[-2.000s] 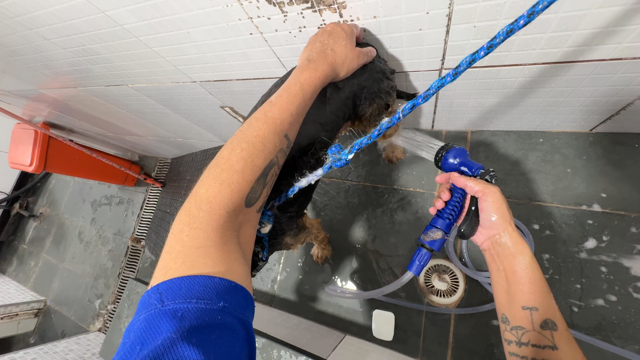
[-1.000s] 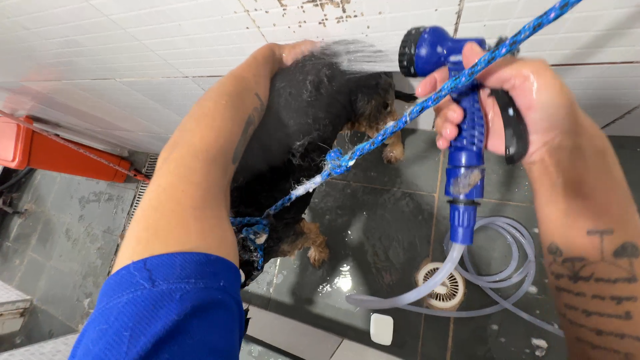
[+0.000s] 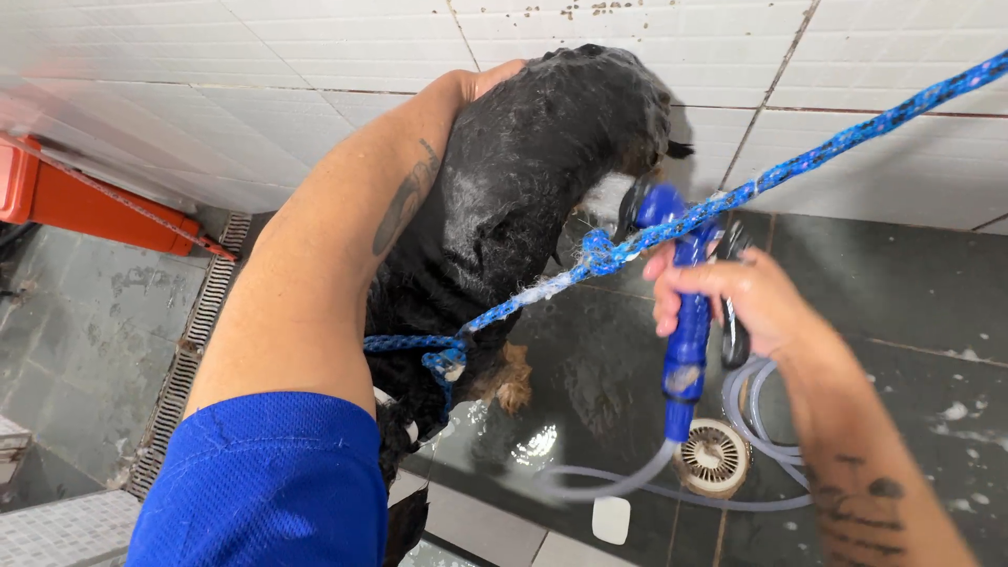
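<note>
A wet black dog with tan legs [image 3: 512,181] stands beside the tiled wall, its head toward the bottom of the view. My left hand [image 3: 498,76] rests at the dog's far side near the rump, its fingers hidden behind the body. A blue braided rope [image 3: 819,157] is looped at the dog's neck and runs up to the right. In my right hand [image 3: 717,291] is a blue hose spray nozzle [image 3: 687,339], aimed left at the dog's rear and underside, with water at its head. A clear hose [image 3: 646,476] hangs from its handle.
A round floor drain [image 3: 713,457] and a white bar-like object [image 3: 611,520] lie on the dark wet tiles. At the left are an orange-red bin [image 3: 102,205] and a long drain grate [image 3: 189,346]. White wall tiles [image 3: 378,47] rise behind the dog.
My right hand has lowered the nozzle from above the dog's back to beside its rear. The spray over the back, seen a second ago, is gone. My left hand has shifted from the top of the rump to its far side.
</note>
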